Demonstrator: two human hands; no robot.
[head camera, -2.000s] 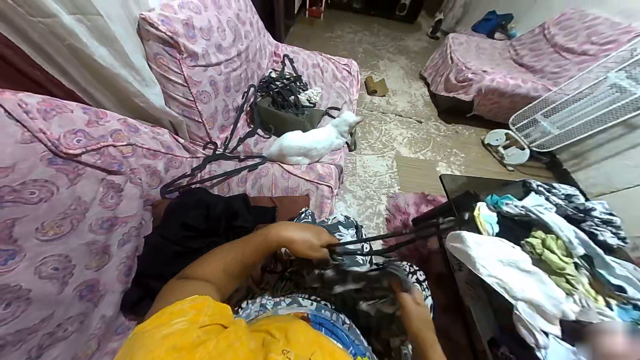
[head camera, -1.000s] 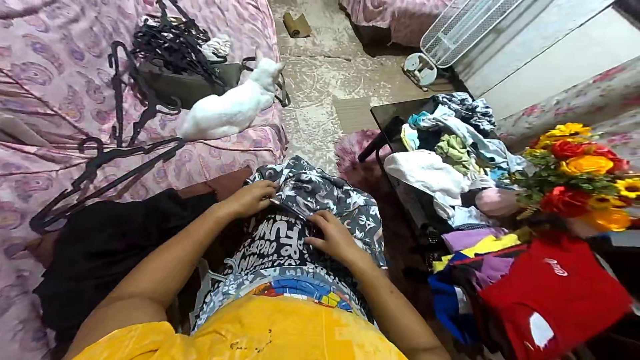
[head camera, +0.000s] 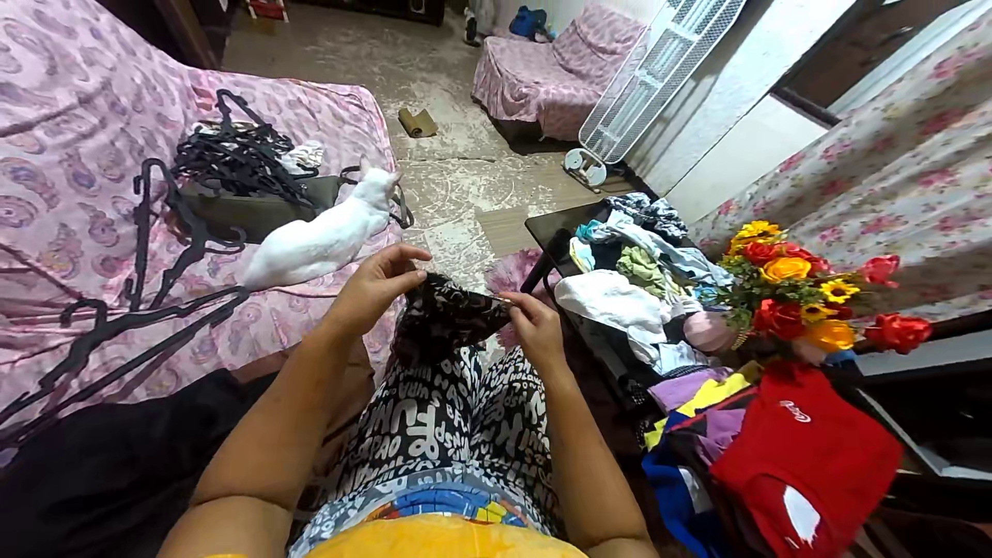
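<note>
A dark patterned piece of cloth (head camera: 449, 316) hangs between my two hands, above my knees. My left hand (head camera: 381, 285) pinches its upper left corner between thumb and fingers. The right corner is gripped by my right hand (head camera: 533, 325), its fingertips closed on the edge. Beneath the cloth is my lap in black and white lettered trousers (head camera: 418, 434). Black plastic hangers (head camera: 101, 333) lie on the pink sofa cover to the left, and a pile of black hangers (head camera: 236, 155) rests on a dark green item further back.
A white cat (head camera: 318, 236) lies on the sofa (head camera: 46, 232). Black cloth (head camera: 124, 457) is at my left. At right, a black table (head camera: 546, 225) holds mixed clothes (head camera: 612, 302); nearer are a red garment (head camera: 806, 449) and artificial flowers (head camera: 790, 294). A white mesh panel (head camera: 659, 77) leans beyond.
The patterned cloth was spread over my lap a second ago; now it is raised and gathered smaller between my hands. Two seconds ago my hands were at a black hanger. The view has shifted.
</note>
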